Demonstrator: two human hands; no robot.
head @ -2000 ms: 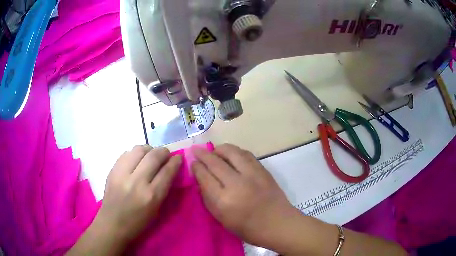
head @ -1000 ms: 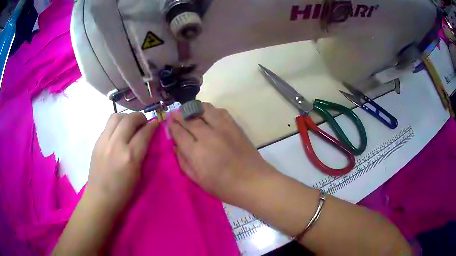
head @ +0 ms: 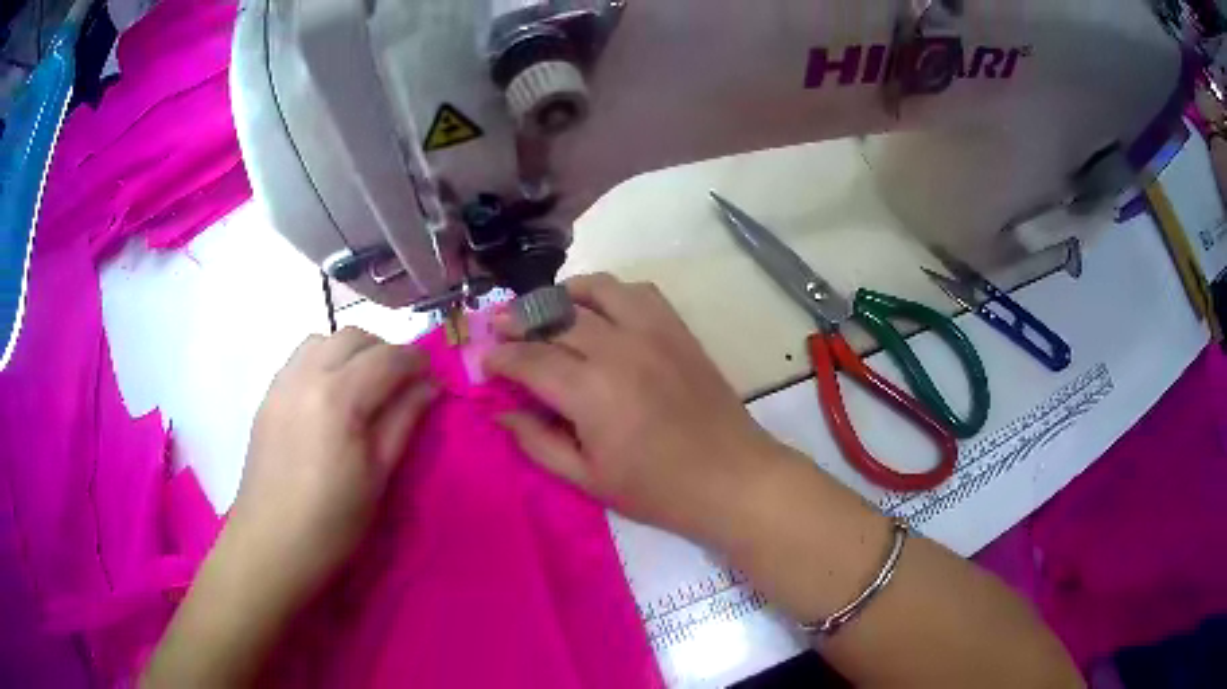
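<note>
A bright pink garment piece (head: 498,538) runs from the presser foot (head: 458,323) down towards my lap. A small paler pink band end (head: 476,347) lies at the foot, beside the brassy glint. My left hand (head: 337,417) holds the pink fabric's left edge with bent fingertips just left of the foot. My right hand (head: 619,390) is on the band end and fabric just right of the foot, its fingers bent under the knurled grey knob (head: 542,311). The needle tip and the fabric under the foot are too small to tell.
The cream sewing machine head (head: 700,81) stands across the top. Fabric shears (head: 841,323) with red and green handles and blue thread snips (head: 1007,316) lie at right. More pink pieces (head: 148,148) lie at left, beside a light-blue lamp (head: 30,175). A ruler scale (head: 996,444) marks the front edge.
Both hands have moved the pink piece from in front of the machine up to the presser foot. Since a second ago, my fingers have shifted and the fabric has bunched slightly between them.
</note>
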